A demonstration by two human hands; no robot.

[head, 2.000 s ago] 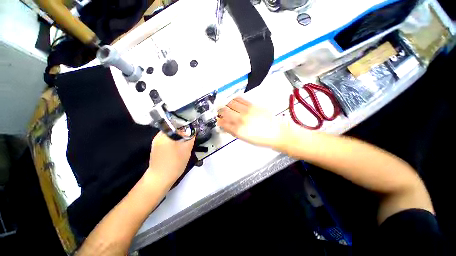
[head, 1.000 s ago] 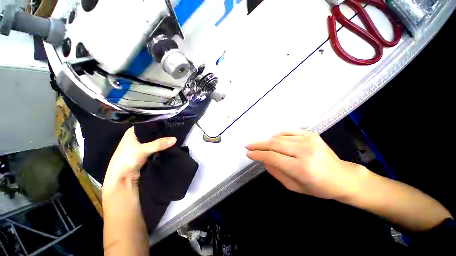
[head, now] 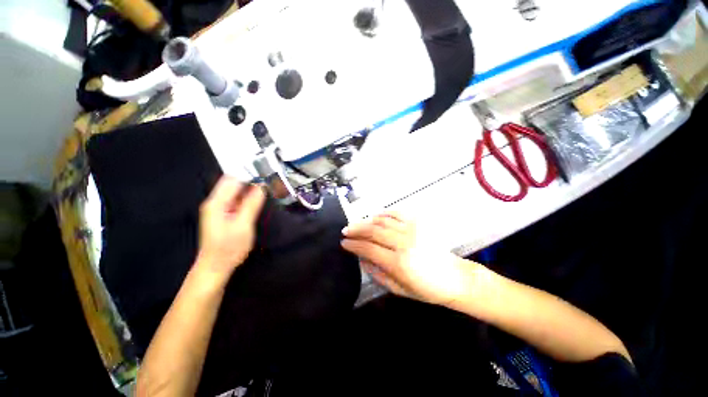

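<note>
The black garment piece (head: 155,201) lies left of the needle area and spreads below it over the table's front edge. The presser foot area (head: 330,186) sits at the end of the white sewing machine head (head: 256,46); cloth lies beside and below it. My left hand (head: 231,221) is on the cloth just left of the foot, thumb and fingers close together; whether it pinches cloth I cannot tell. My right hand (head: 396,252) rests at the cloth's right edge, fingers together and fingertips touching or just over that edge. The needle itself is too small to make out.
Red-handled scissors (head: 516,163) lie right of the needle. Clear packets (head: 586,136) with a tan strip (head: 612,89) lie at the right. A black band (head: 446,58) wraps the machine arm. A grey post (head: 202,71) stands up at its left. The worn wooden edge (head: 78,256) is at far left.
Since one second ago the view has shifted back from the machine. The cloth now spreads flatter below the foot, and my right hand has come from the bare front edge to the cloth's right edge.
</note>
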